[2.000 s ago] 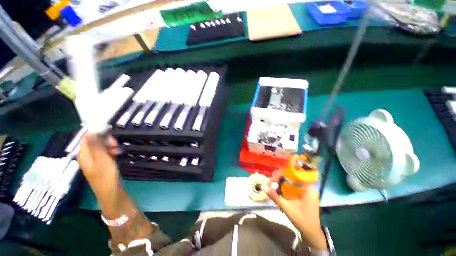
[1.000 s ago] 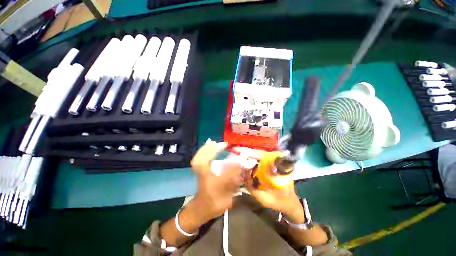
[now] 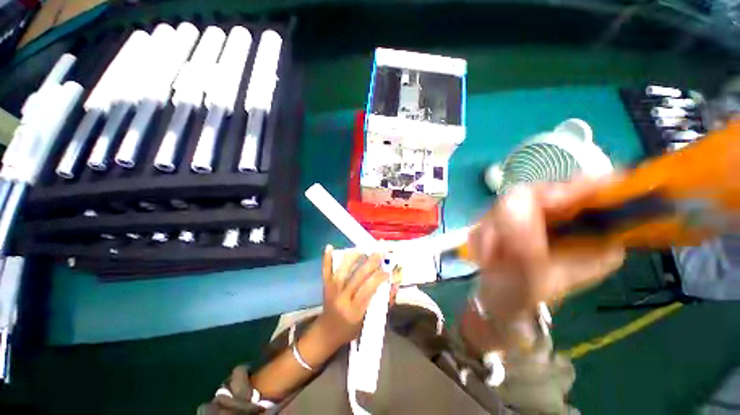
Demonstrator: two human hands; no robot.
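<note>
A white tripod stand [image 3: 374,331] lies with its flat legs spread in a Y at the bench's near edge, over the lap. My left hand [image 3: 354,283] holds it beside the small hub. My right hand [image 3: 535,251] is blurred and grips the orange electric screwdriver [image 3: 690,190], which points left with its front just right of the hub. The bit is too blurred to tell whether it touches anything. The screwdriver's rear runs out toward the right edge.
A white and blue screw feeder [image 3: 410,130] stands on a red base [image 3: 393,220] behind the stand. Black foam trays [image 3: 280,162] with closed stands are stacked at left. A pale fan [image 3: 539,166] is partly hidden behind my right hand. Another black tray [image 3: 641,121] is far right.
My hands have moved apart. The stand's legs now show spread open in my left hand. The screwdriver has swung from upright to nearly level, close to the camera. The view has shifted.
</note>
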